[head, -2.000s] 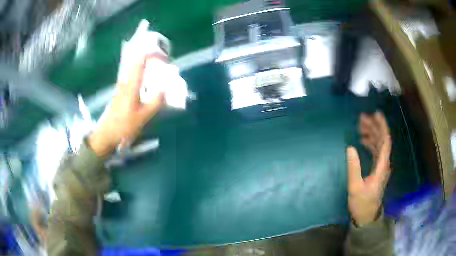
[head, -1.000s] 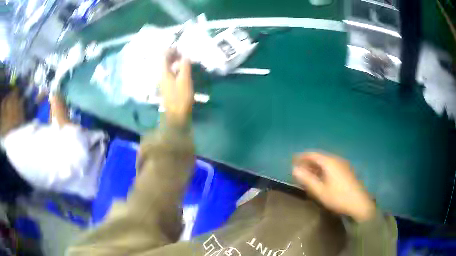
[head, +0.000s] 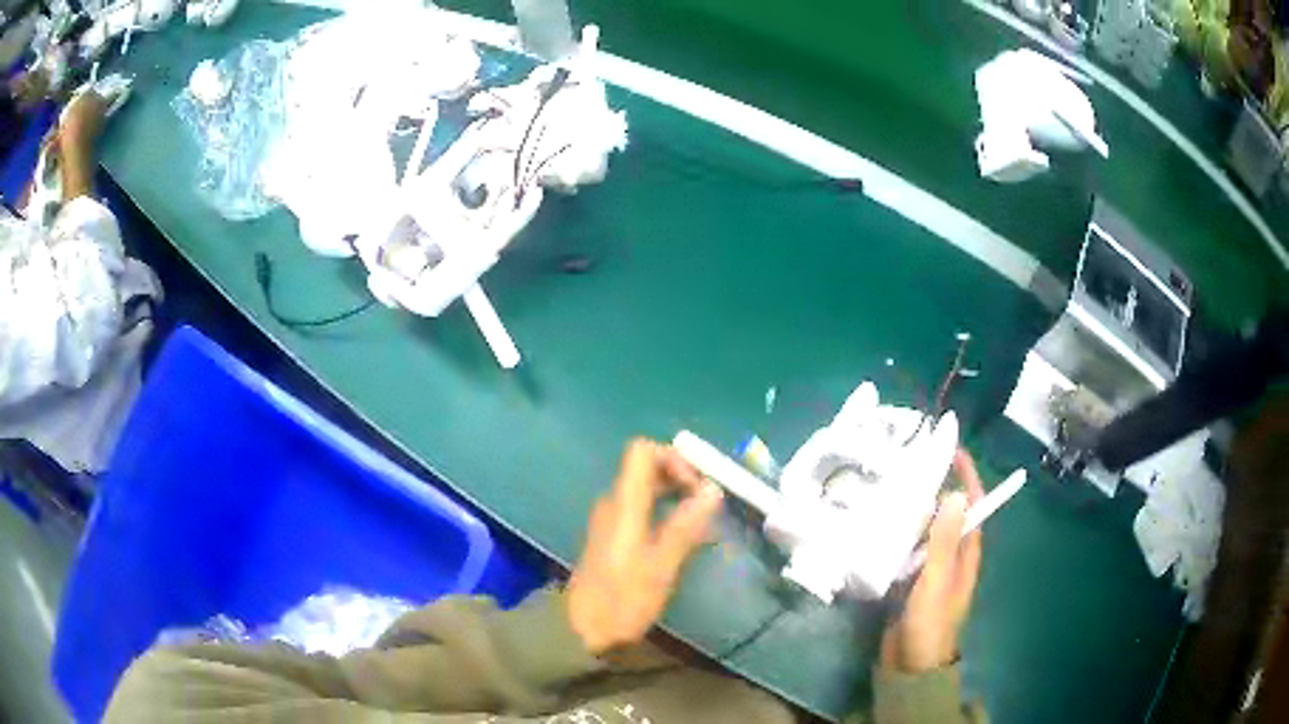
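Note:
A white camera unit [head: 862,495] with two stick antennas and a thin dark lead lies on the green bench, close in front of me. My left hand [head: 643,545] has thumb and fingertips closed around the tip of its left antenna. My right hand [head: 944,566] is at the unit's right side, fingers partly hidden behind the body and antenna, holding it. A pile of similar white units [head: 438,156] with antennas and black cables lies at the upper left, beside clear plastic film.
A blue bin [head: 269,495] with clear film stands at the lower left. A screw feeder [head: 1131,304] and a black screwdriver [head: 1202,403] are at right. A white part [head: 1035,116] stands beyond the pale strip. Another person's arm [head: 78,149] is at far left.
The view has swung. My left hand has come away from the pile at left, and a white unit is now between my hands. My right hand, empty earlier, now holds its side.

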